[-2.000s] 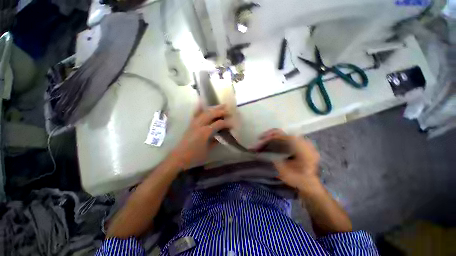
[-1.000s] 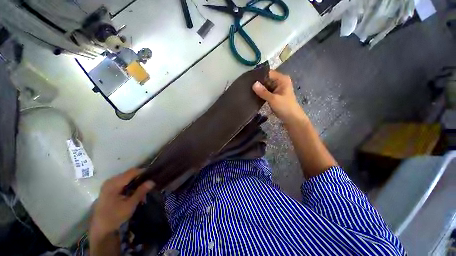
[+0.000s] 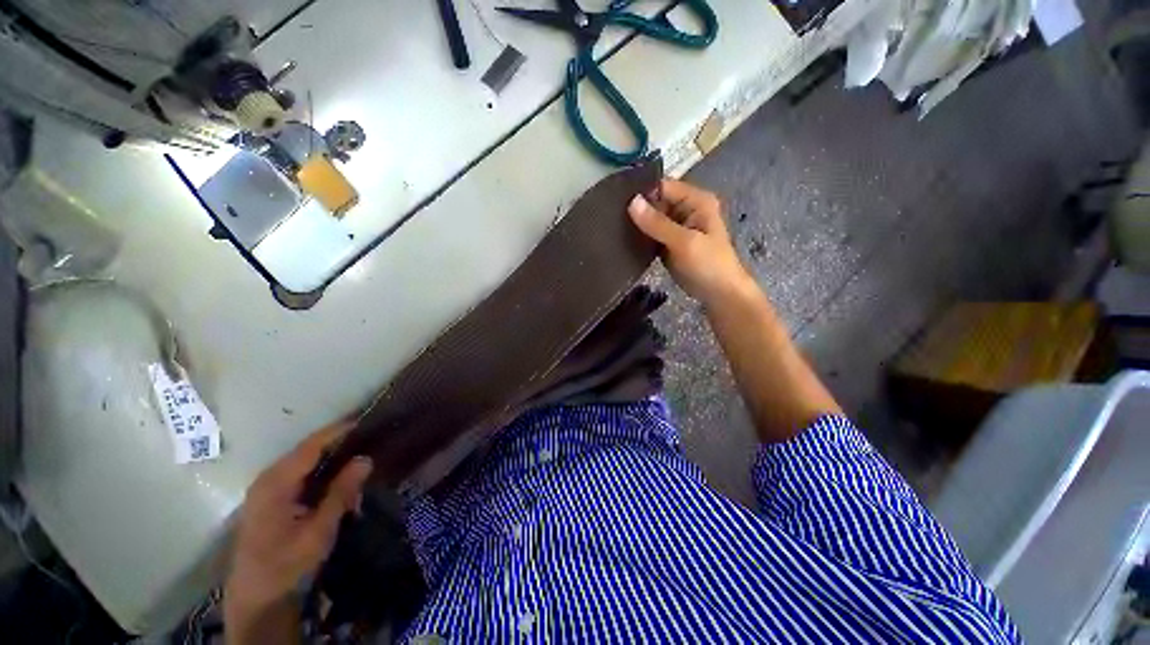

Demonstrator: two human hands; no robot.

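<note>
A dark brown curved fabric strip is stretched flat between my two hands, along the table's front edge. My left hand grips its lower left end. My right hand grips its upper right end, thumb on top. More dark strips lie bunched on my lap below it. The sewing machine's needle area, with an orange-yellow block beside the foot, is at the upper left; no fabric is under it.
Green-handled shears lie on the white table, near a black stick and a grey metal plate. A printed tag lies at left. A yellow-brown box and pale bin are at right.
Since two seconds ago, the hands have moved from the needle area and spread the dark strip out between them. The view has shifted right. Over the last second the hands have barely moved.
</note>
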